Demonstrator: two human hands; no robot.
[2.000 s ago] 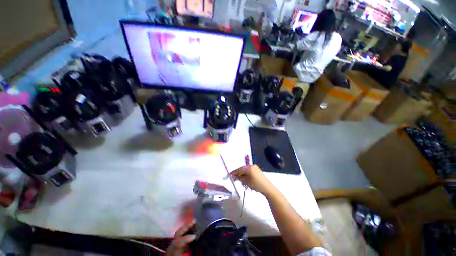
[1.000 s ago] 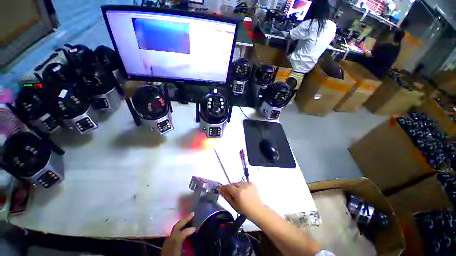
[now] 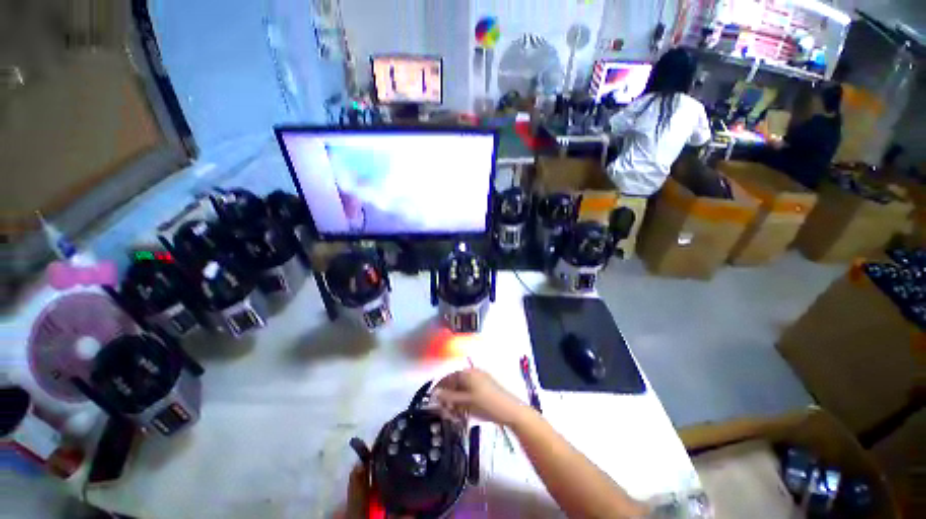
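Note:
A black PTZ dome camera [image 3: 418,456] stands or is held at the bench's front edge, with several round lights on its head and short antennas at its sides. My left hand [image 3: 357,493] grips its left side, mostly hidden by the camera and close to a red glow. My right hand [image 3: 473,395] has its fingers closed around a small pale part at the camera's far end; the fingertips are blurred. A thin stick [image 3: 470,363] shows just beyond my right hand. A dark pen or small screwdriver [image 3: 530,383] lies left of the mouse pad.
A lit monitor [image 3: 406,182] stands behind several dome cameras [image 3: 463,288]. A mouse [image 3: 583,357] rests on its black pad [image 3: 619,376]. A pink fan [image 3: 83,347] is at left. An open carton [image 3: 711,436] holding cameras is at lower right. Two people work beyond.
The camera in my hands has turned from lying tilted to showing its lit head towards me. My right hand stays at its far end. The monitor picture has changed, and my view has shifted up.

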